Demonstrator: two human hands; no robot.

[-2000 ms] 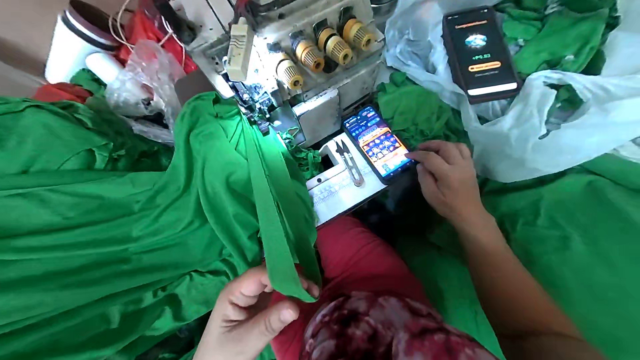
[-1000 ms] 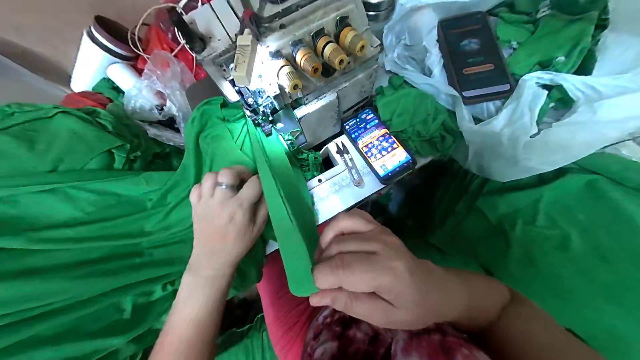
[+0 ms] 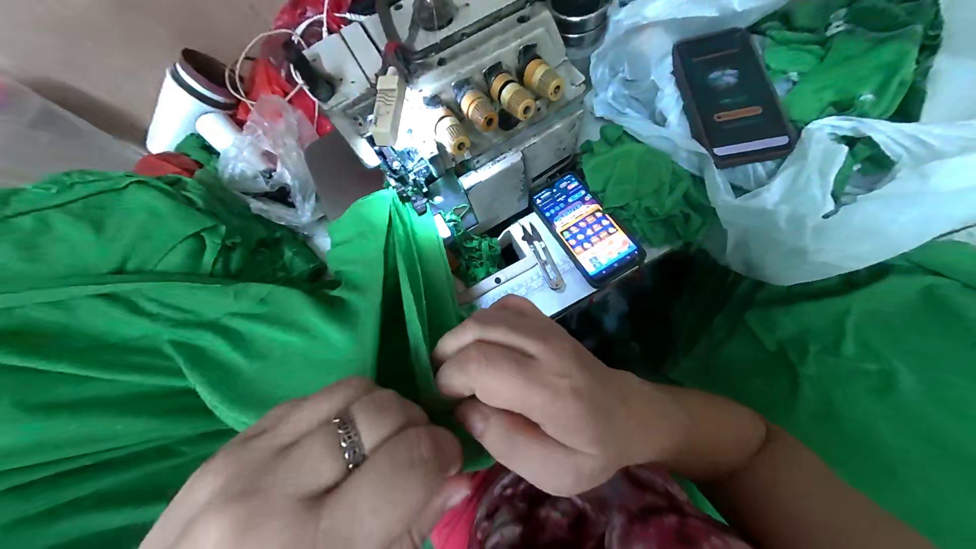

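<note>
Green knit fabric runs from the left up under the lit needle area of an overlock sewing machine. My left hand, with a ring on one finger, grips the fabric low in the view, its fingertips partly hidden. Close beside it on the right, my right hand pinches the folded fabric edges. Beyond the right hand, thread snips lie on the machine's white plate, next to a smartphone with a lit screen.
A second phone rests on a white plastic bag holding green scraps at the right. A white cone-shaped object and a clear plastic bag stand left of the machine. More green cloth covers the right side.
My left hand has moved down the fabric, close to my right hand. Two seconds ago the right hand was at the lower phone; it now holds fabric. The strip has become gathered folds.
</note>
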